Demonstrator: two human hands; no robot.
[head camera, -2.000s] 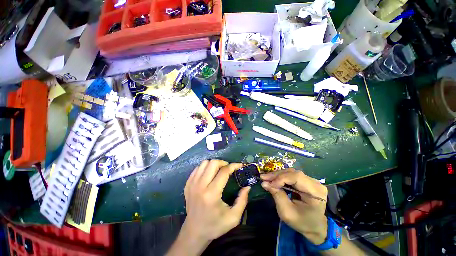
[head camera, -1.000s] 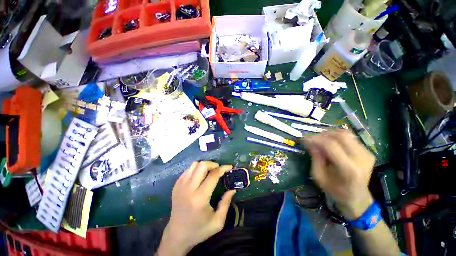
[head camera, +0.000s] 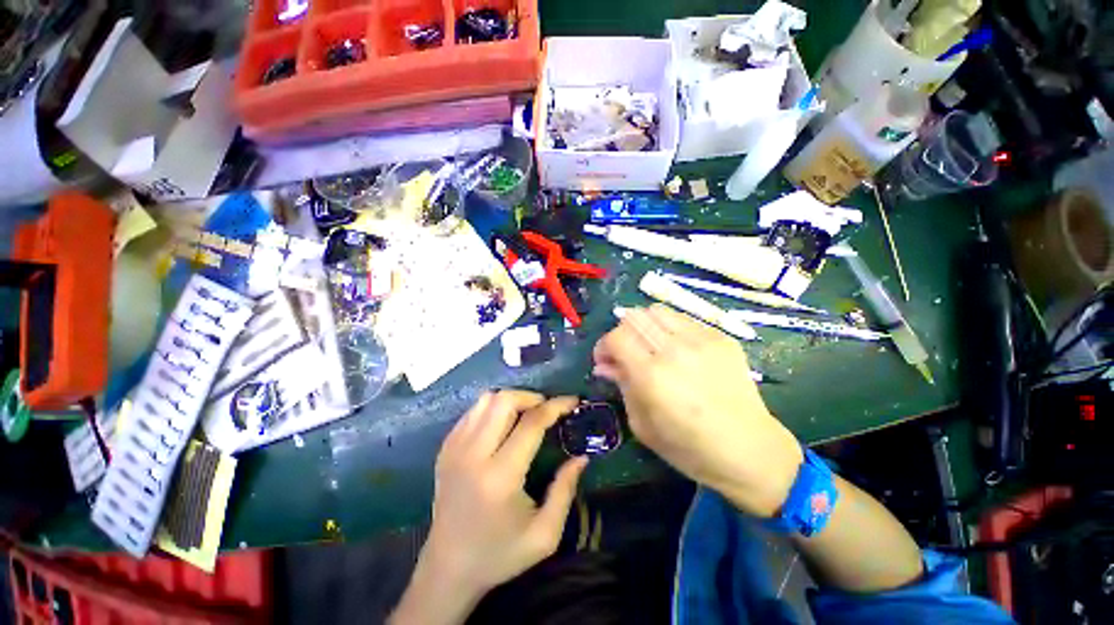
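My left hand (head camera: 495, 476) holds a small dark rounded-square watch case (head camera: 590, 429) by its left side, between thumb and fingers, just above the bench's near edge. My right hand (head camera: 690, 397) is to its upper right, over the slim sticks, with its fingertips bent together. The white end of one stick (head camera: 621, 313) shows above the fingers. The hand hides most of it, and I cannot tell whether it is gripped. A slim rod (head camera: 821, 325) lies to the right of the hand.
Red-handled pliers (head camera: 556, 276) lie mid-bench. Cream sticks (head camera: 699, 305) and a syringe (head camera: 889, 311) lie right of them. Behind are an orange-red tray (head camera: 391, 92), a white box (head camera: 607, 169) and a bottle (head camera: 843, 159). A parts sheet (head camera: 171, 415) and papers lie left.
My right hand has left the watch case, moved right, then back left over the sticks. The thin tool it held is gone from it; a slim rod now lies at right. My left hand keeps the case.
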